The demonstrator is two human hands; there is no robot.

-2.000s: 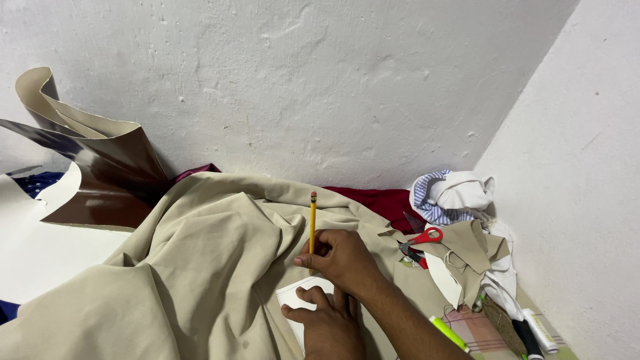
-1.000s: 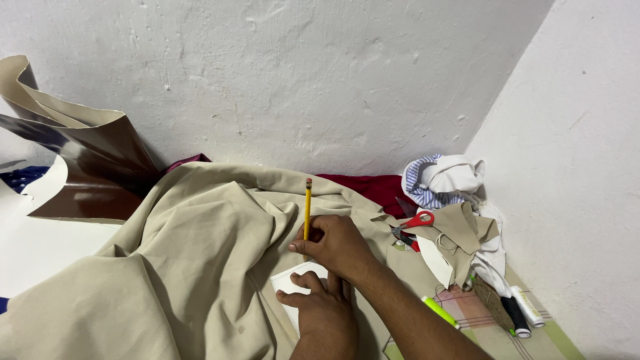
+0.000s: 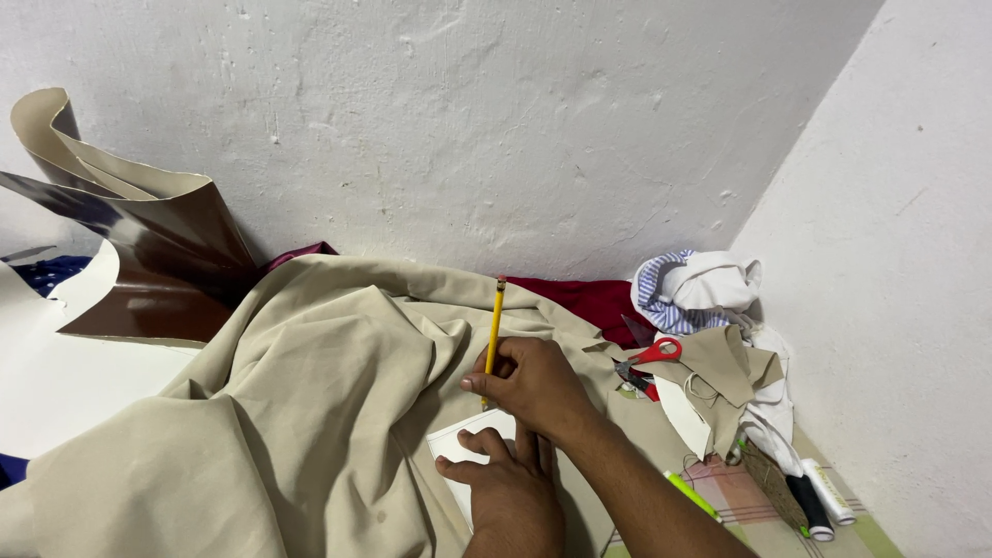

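Note:
My right hand (image 3: pixel 535 384) grips a yellow pencil (image 3: pixel 494 333) nearly upright, its tip down at the top edge of a white paper piece (image 3: pixel 446 442). My left hand (image 3: pixel 508 480) lies on that piece with its fingers spread, pressing it on the beige fabric (image 3: pixel 310 372). The fabric spreads in loose folds to the left of both hands. Part of the paper is hidden under my left hand. Thin lines show near the paper's upper edge.
Red-handled scissors (image 3: pixel 659 351) lie right of my hands by beige scraps (image 3: pixel 709 364) and a striped white cloth (image 3: pixel 697 287). Thread spools (image 3: pixel 828 488) and a green marker (image 3: pixel 692 496) are at lower right. A curled brown sheet (image 3: pixel 170 263) stands at left against the wall.
The pencil stays in my right hand and my left hand stays on the paper; the pencil tip now shows at the paper's top edge.

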